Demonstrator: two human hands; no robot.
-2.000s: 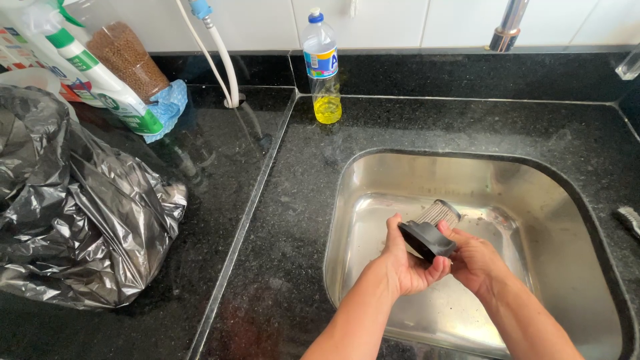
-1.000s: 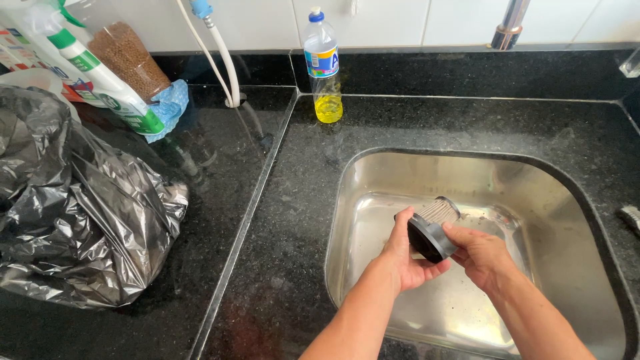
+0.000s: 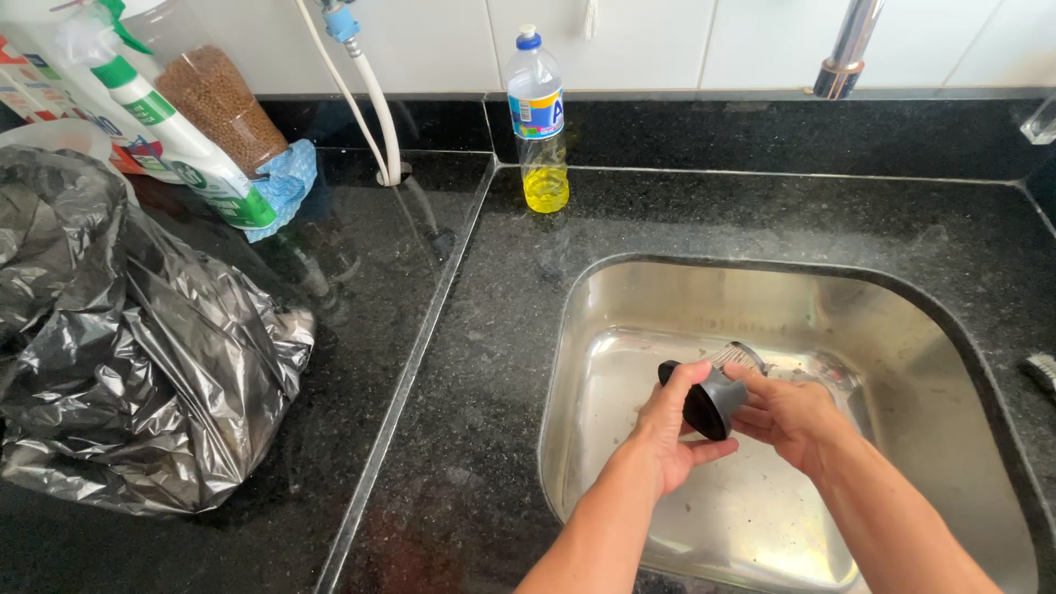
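Observation:
Over the stainless steel sink (image 3: 742,528) I hold a small pleated filter (image 3: 737,356) with a flared dark plastic base (image 3: 714,404); it looks like a vacuum cleaner filter. My left hand (image 3: 668,429) grips the wide rim of the base between thumb and fingers. On the other side, my right hand (image 3: 784,408) holds the narrower part of the base near the pleats. The filter lies tilted, its pleated end pointing up and away from me. Part of the pleats is hidden behind my right fingers. Dark specks dot the sink floor.
A dish soap bottle (image 3: 538,124) with yellow liquid stands behind the sink, left of the tap spout (image 3: 843,58). At left are a black plastic bag (image 3: 157,355), a spray bottle (image 3: 177,132), a blue cloth (image 3: 290,186) and a white hose (image 3: 381,107). A brush (image 3: 1044,371) lies at the right edge.
The filter has turned in my hands, so its base now faces more to the left and its side shows. My right fingers have shifted along it. The surroundings stay the same.

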